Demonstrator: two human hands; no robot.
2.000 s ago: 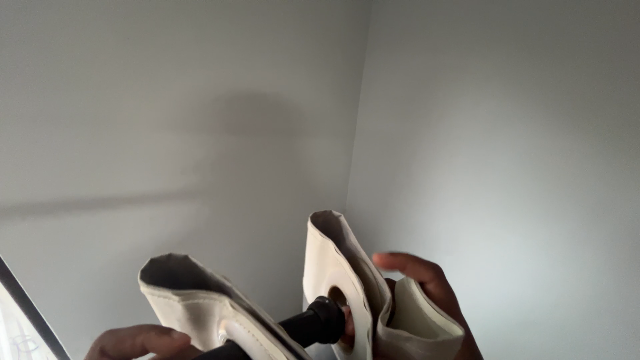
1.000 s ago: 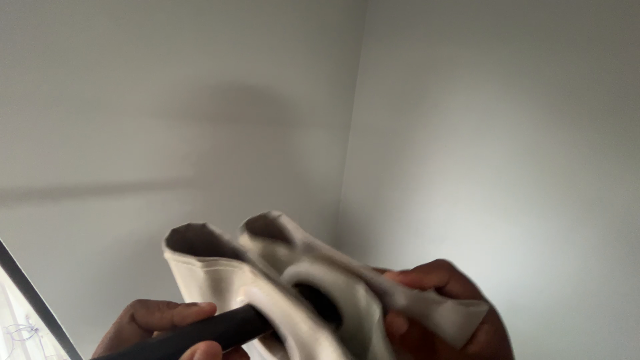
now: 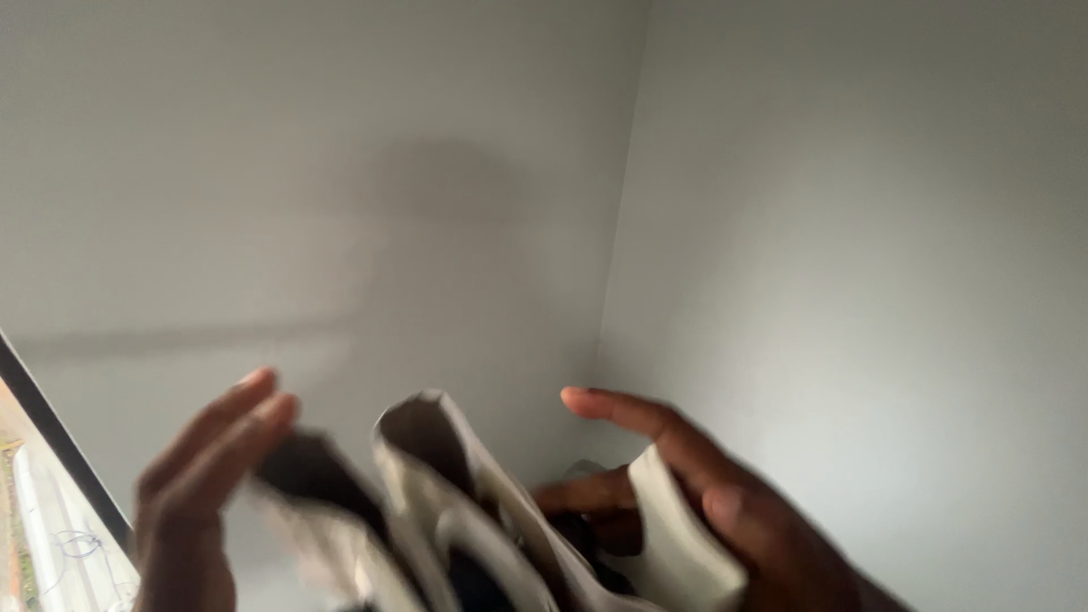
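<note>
A cream curtain panel [image 3: 501, 527] of thick fabric, with large ring eyelets, stands in folds at the bottom centre. A dark rod shows only as dark patches inside an eyelet [image 3: 476, 582]; most of it is hidden by the folds. My left hand [image 3: 204, 493] is at the left of the folds, blurred, its fingers raised beside the nearest fold; whether it touches the fabric is unclear. My right hand [image 3: 722, 493] is at the right end of the fabric, with a cream edge [image 3: 680, 535] between its fingers and its index finger stretched out.
Two plain grey walls [image 3: 807, 297] meet in a corner beyond the hands. A dark-edged window frame [image 3: 64, 450] slants along the lower left, with a bright outside view past it. A soft shadow lies on the left wall.
My left hand held the dark rod one second ago; now it is off the rod, with its fingers raised. The fabric folds have shifted, and my right index finger has lifted.
</note>
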